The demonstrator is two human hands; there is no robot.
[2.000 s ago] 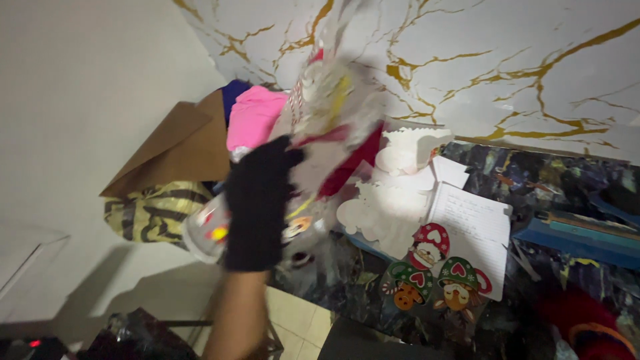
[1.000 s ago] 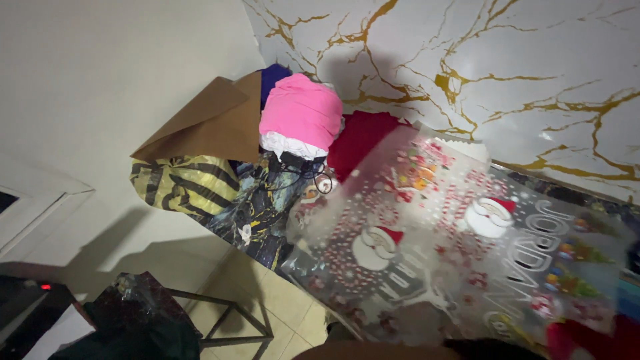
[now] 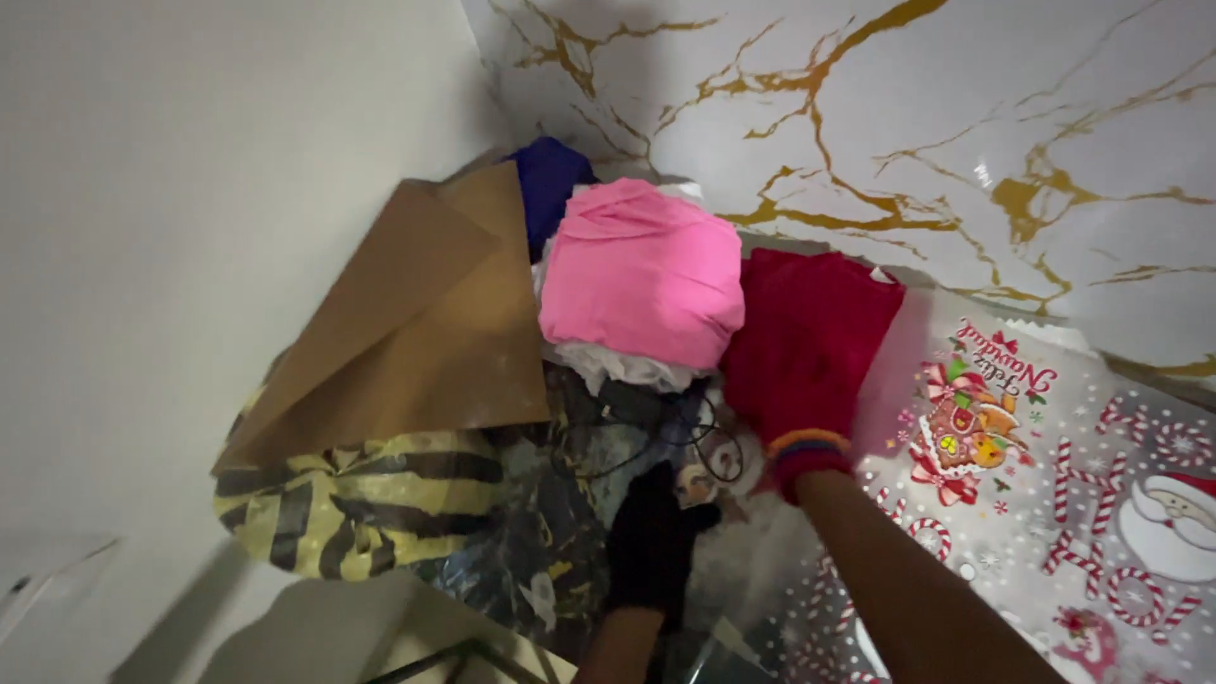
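Observation:
My left hand (image 3: 655, 551), in a black glove, lies palm down on the dark marbled tabletop, thumb spread, at the near edge of a clear Christmas-print plastic sheet or bag (image 3: 1026, 532). My right hand (image 3: 803, 413), in a red glove with an orange and blue cuff, reaches over the left part of this plastic. Its fingers blend with a folded red cloth (image 3: 807, 323), so their grip is hidden. Just ahead of my left hand are a thin black cable (image 3: 727, 451) and a small dark object (image 3: 632, 404).
A pink cloth bundle (image 3: 641, 275) with white material under it stands by the marbled wall. Left of it are a dark blue cloth (image 3: 551, 185), a brown sheet (image 3: 408, 323) and a yellow and black striped bag (image 3: 361, 503). A plain wall rises at the left.
Both hands have come into the middle of the view. The printed plastic, seen tilted across the right a second ago, now lies flatter and further right. The view has moved closer to the pink bundle.

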